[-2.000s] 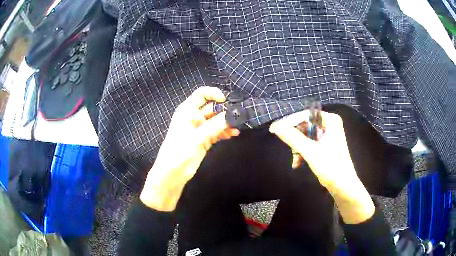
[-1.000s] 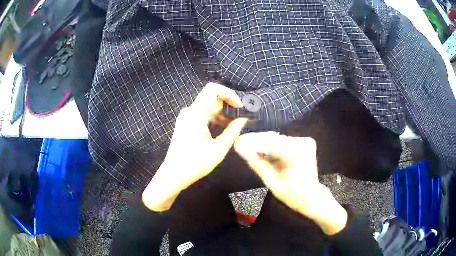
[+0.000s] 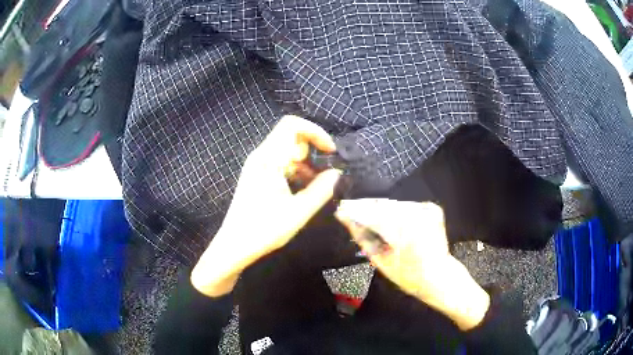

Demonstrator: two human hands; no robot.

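The dark jacket [image 3: 402, 76] with a thin white grid check lies over the table edge and lap. My left hand [image 3: 281, 194] pinches its front edge between thumb and fingers. A round dark button [image 3: 349, 147], blurred, lies on the cloth just right of my left fingertips. My right hand [image 3: 409, 246] is just below and right of it, thumb and fingertips closed together. The snips [image 3: 373, 243], blurred with a reddish-pink part, show in my right palm. No needle or thread can be made out. The plain black lining [image 3: 486, 187] is turned up at the right.
Loose dark buttons [image 3: 80, 100] lie in a black holder with a red rim [image 3: 69, 164] on the white tabletop at the left. Blue crates [image 3: 90, 267] stand below the table on both sides. An olive cloth [image 3: 52, 342] is at the lower left.
My right hand has come left and down from the snips-holding position at the right, to near the button; in the last second it moved slightly down. My left hand keeps its pinch.
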